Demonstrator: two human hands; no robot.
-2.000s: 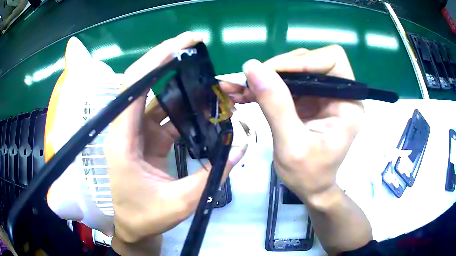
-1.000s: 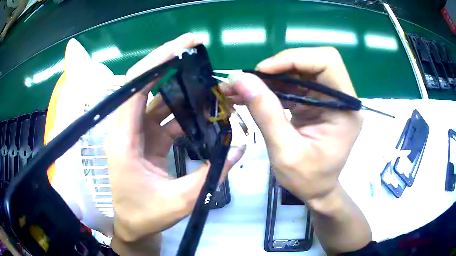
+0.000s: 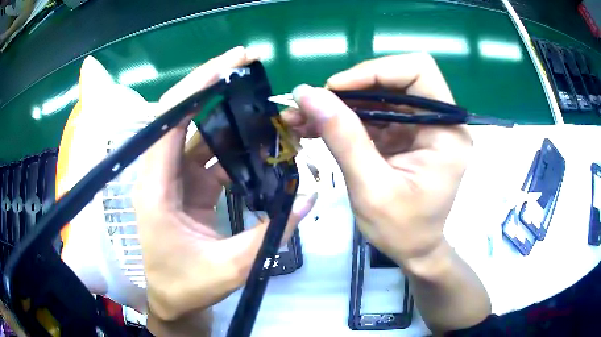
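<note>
My left hand (image 3: 198,230) holds a black phone middle frame (image 3: 118,158) tilted up close to the camera, fingers behind it and thumb at its near side. A dark sheet flap (image 3: 227,141) hangs in the frame's window. A yellow-gold flex strip (image 3: 283,145) lies along the frame's end edge. My right hand (image 3: 402,158) grips black tweezers (image 3: 408,108) between thumb and fingers. Their pale tip is at the frame's end, above the gold strip; whether it touches is unclear. My right fingertips are close to the gold strip.
Two black frames (image 3: 382,321) (image 3: 290,260) lie on the white bench below my hands. Overlapping frames (image 3: 543,191) with white scraps lie at right, another frame (image 3: 595,204) at the far right edge. A white fan with orange rim (image 3: 122,217) and black trays (image 3: 26,187) stand left.
The tweezers have turned in my right hand, first showing two spread arms, now closer together. The held frame has shifted slightly left and its near end has tilted a little. Both hands keep their grip.
</note>
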